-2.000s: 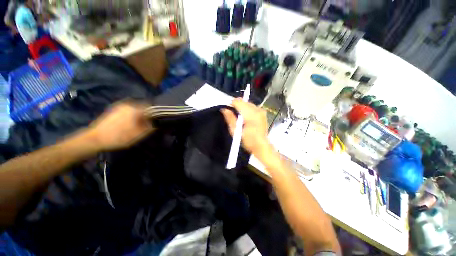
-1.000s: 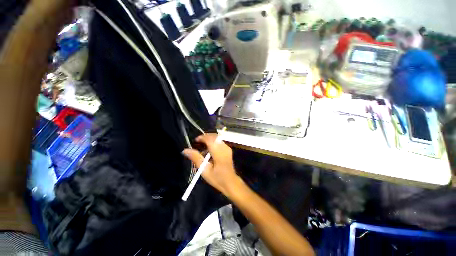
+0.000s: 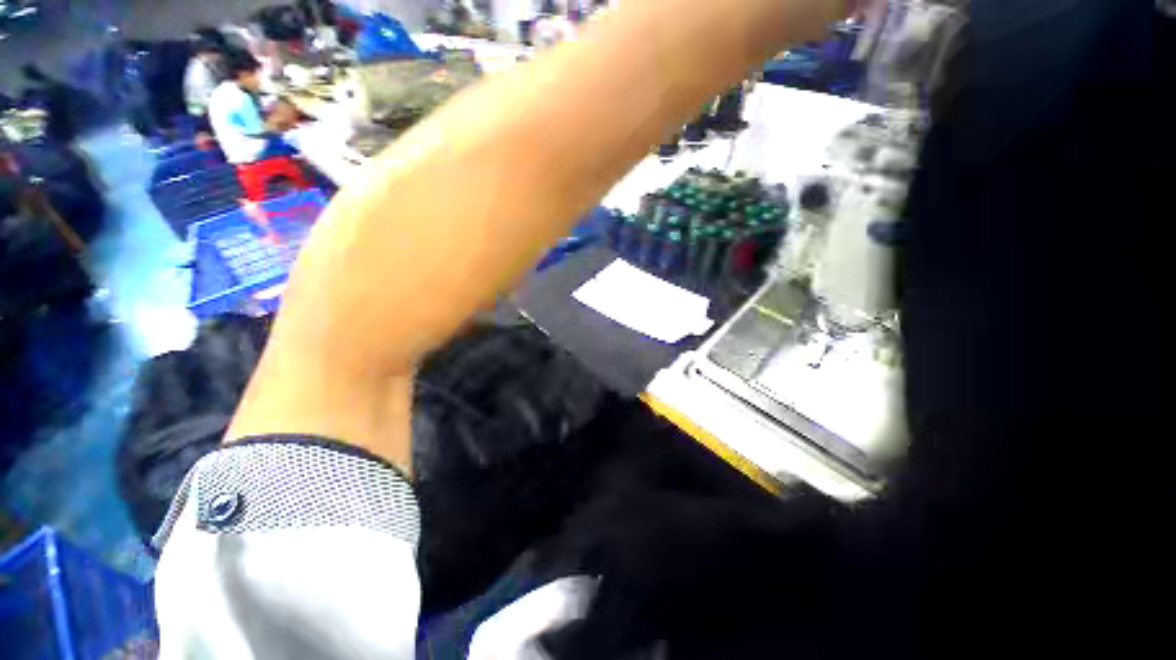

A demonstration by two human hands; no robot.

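Observation:
A black garment [image 3: 1045, 335] hangs very close in front of me and fills the right side of the view. More of its dark, wrinkled fabric [image 3: 503, 400] lies low in the middle, over my lap. My left forearm rises from a checked cuff at the lower left to the top edge. My left hand is cut off there. My right hand is not in view; the garment covers that side. No white edging or white stick shows now.
The sewing machine [image 3: 851, 245] and its bed plate [image 3: 774, 355] are partly behind the garment. A white paper [image 3: 642, 300] lies on the black board left of them. Green-topped thread cones [image 3: 703, 213] stand behind. Blue crates [image 3: 239, 252] and a seated person [image 3: 243, 123] are at the left.
My left arm now crosses the view upward to the right. The black garment has moved to the right and hides part of the machine. My right hand has gone from sight. The view has turned left.

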